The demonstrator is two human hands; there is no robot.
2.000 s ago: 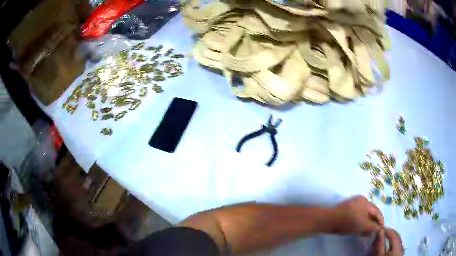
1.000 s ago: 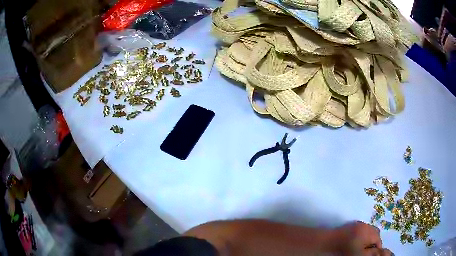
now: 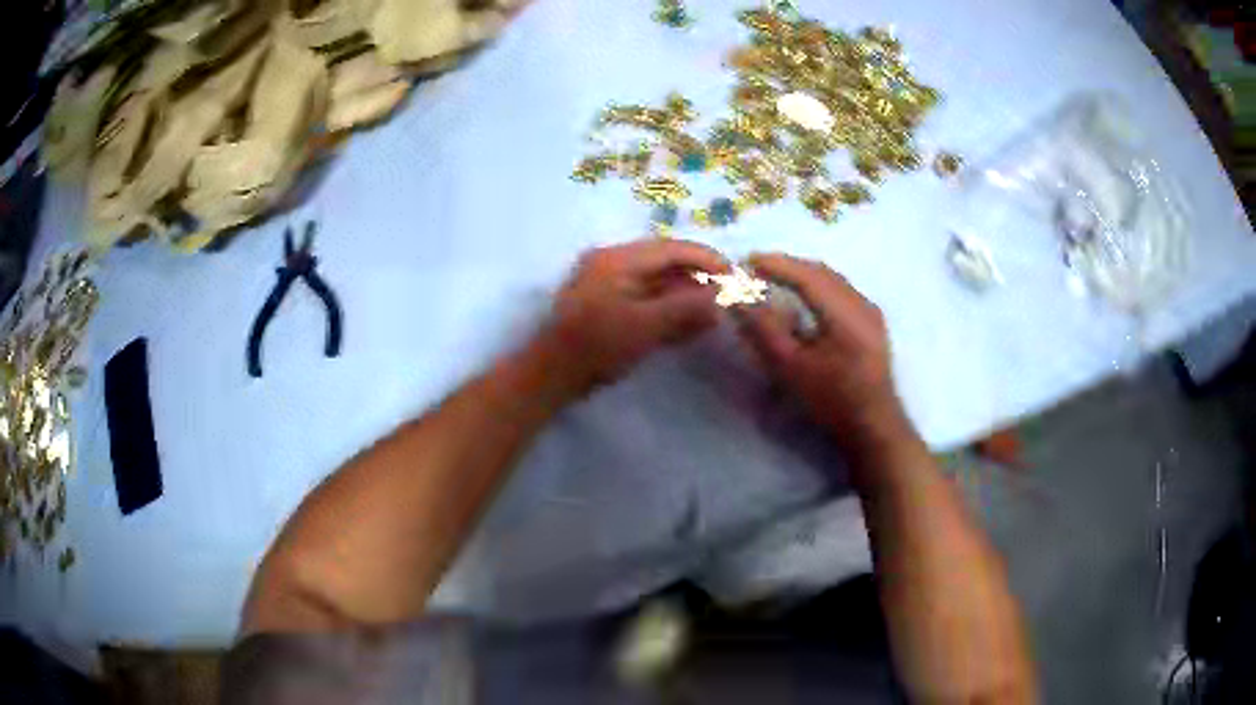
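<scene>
A small shiny gold ornament (image 3: pixel 737 287) is held between the fingertips of both my hands, just in front of the heap. My left hand (image 3: pixel 641 306) pinches it from the left. My right hand (image 3: pixel 822 338) holds it from the right, with a pale clear-looking scrap at its fingers. The image is blurred, so the ornament's details cannot be told. The heap of gold ornaments (image 3: pixel 827 103), some with blue-green spots, lies beyond my hands. A small clear wrapped piece (image 3: pixel 972 262) lies right of the heap.
A clear plastic bag (image 3: pixel 1123 221) lies at the right table edge. Open black pliers (image 3: pixel 296 296) and a black smartphone (image 3: pixel 132 427) lie at left. A second metal heap (image 3: pixel 39 400) is at far left. Beige woven strips (image 3: pixel 234 110) are piled upper left.
The view has swung right and down. Both hands are now visible near the middle with the gold ornament; the pliers, phone and strips have shifted left in the picture.
</scene>
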